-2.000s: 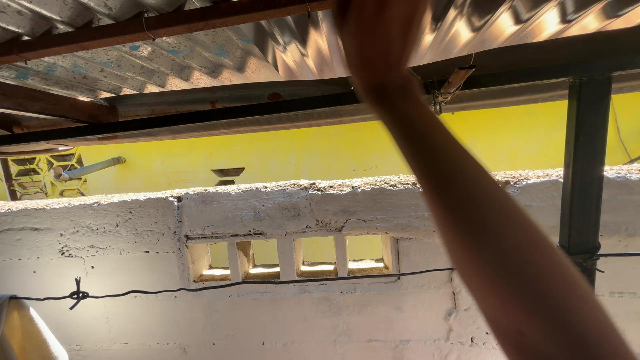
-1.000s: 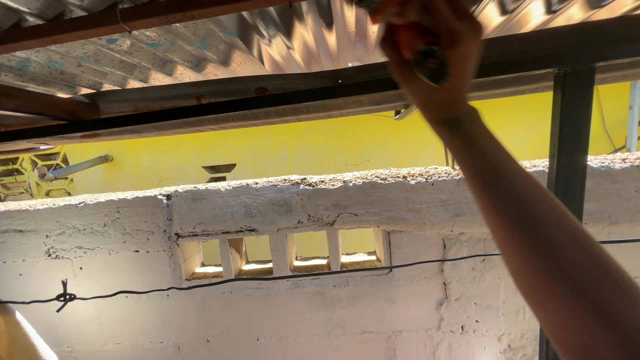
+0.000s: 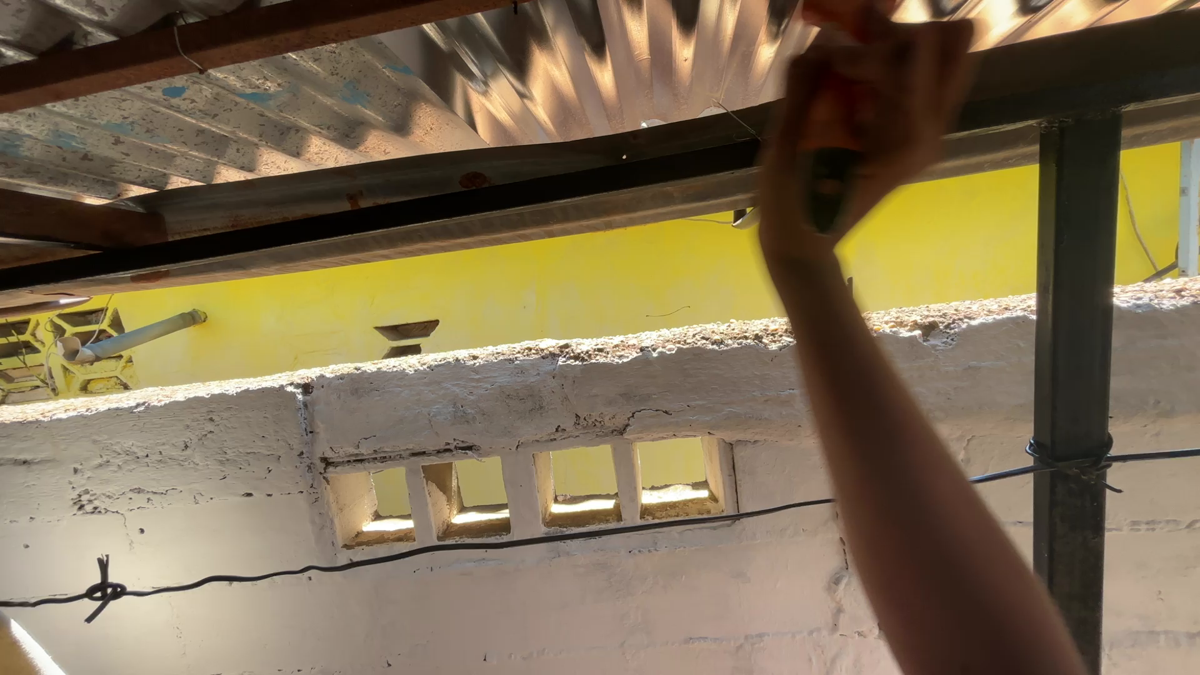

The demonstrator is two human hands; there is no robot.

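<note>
My right hand (image 3: 858, 141) is raised at the upper right, blurred, its forearm rising from the lower right. Its fingers are closed around a red-and-black handle of a hand tool (image 3: 832, 183); the tool's working end is hidden or out of frame. The hand appears in front of the dark metal beam (image 3: 562, 183) and just below the corrugated metal roofing (image 3: 647, 61); whether the tool touches either cannot be told. My left hand is not in view.
A whitish masonry wall (image 3: 525, 403) with several square openings crosses below. A dark wire (image 3: 375, 560), knotted at left, runs to a dark metal post (image 3: 1073, 328) at right. Behind stand a yellow wall (image 3: 581, 272) and a grey pipe (image 3: 141, 336). A rusty bar (image 3: 253, 42) crosses upper left.
My right hand has moved to the right along the beam and a little lower in view. The handle in it, not discernible two seconds ago, now shows.
</note>
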